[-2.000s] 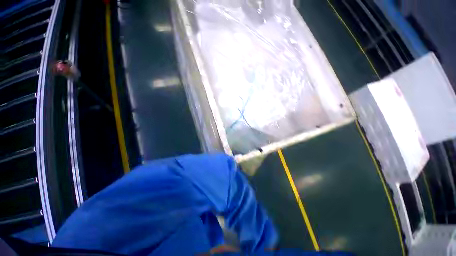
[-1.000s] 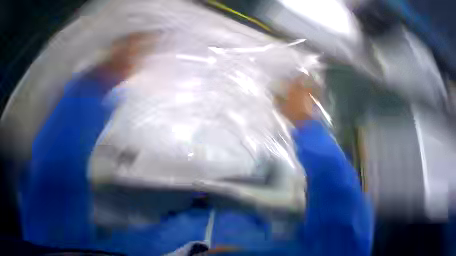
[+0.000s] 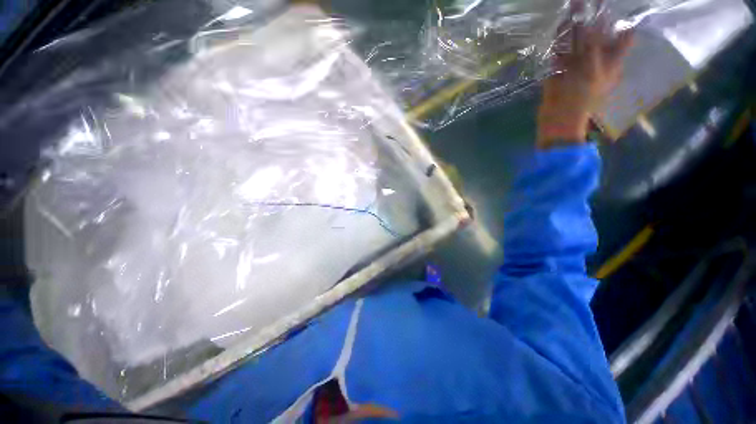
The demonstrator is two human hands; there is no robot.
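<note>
A foam packing tray (image 3: 422, 161) with a pale frame and small dark slots lies in front of me, one corner towards the right. Crinkled clear plastic film (image 3: 207, 166) covers its inside and stretches past its far side. A thin blue line runs across the film. My right hand (image 3: 584, 74), bare and blurred, is raised beyond the tray's right corner, with the film's far end bunched at its fingers. My left hand is not in view; only a blue sleeve shows at the lower left edge.
A green floor with yellow lines (image 3: 626, 252) shows right of the tray. A pale grey and white box-like object (image 3: 651, 79) stands at the upper right, partly behind my right hand. A curved metal rail (image 3: 696, 356) runs along the lower right edge.
The view has turned, and the tray now lies slanted at the left. Both hands showed over the film a second ago; now the right is farther out at upper right and the left is out of view.
</note>
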